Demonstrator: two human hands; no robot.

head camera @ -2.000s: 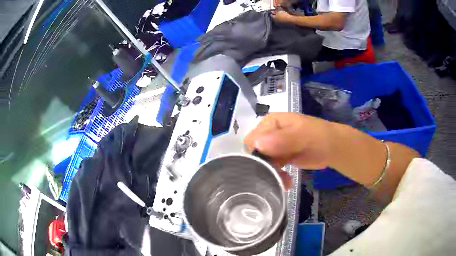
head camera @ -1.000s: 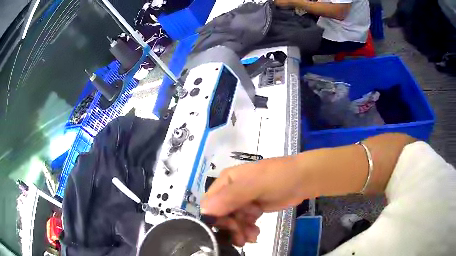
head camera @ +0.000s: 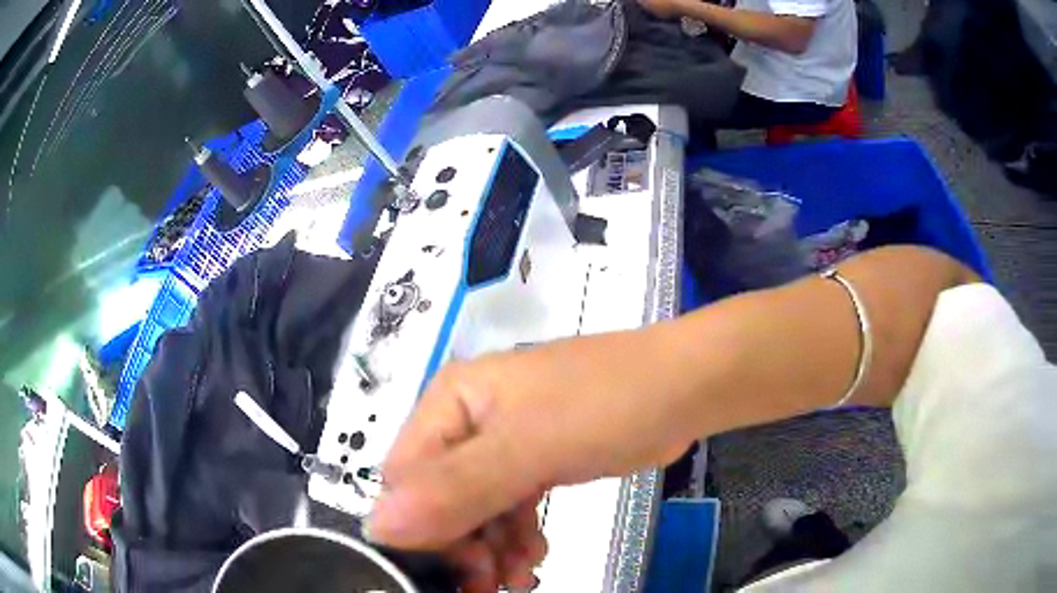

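Observation:
My right hand reaches in from the right edge, with a thin bracelet and a white sleeve. It is closed at the side of a round metal cup, whose silvery rim shows at the bottom edge; the rest is cut off. The grip itself is hidden behind my fingers. The cup is in front of the needle end of the white sewing machine with a blue stripe. My left hand is not in view.
Dark garments lie left of the machine. Thread cones stand behind it. A blue bin with plastic bags is at the right. A person in a white shirt sits at the top, by a grey garment.
The cup and my right hand have moved left and down, from over the machine bed to the bottom edge. More of the cup is cut off. The view has shifted slightly.

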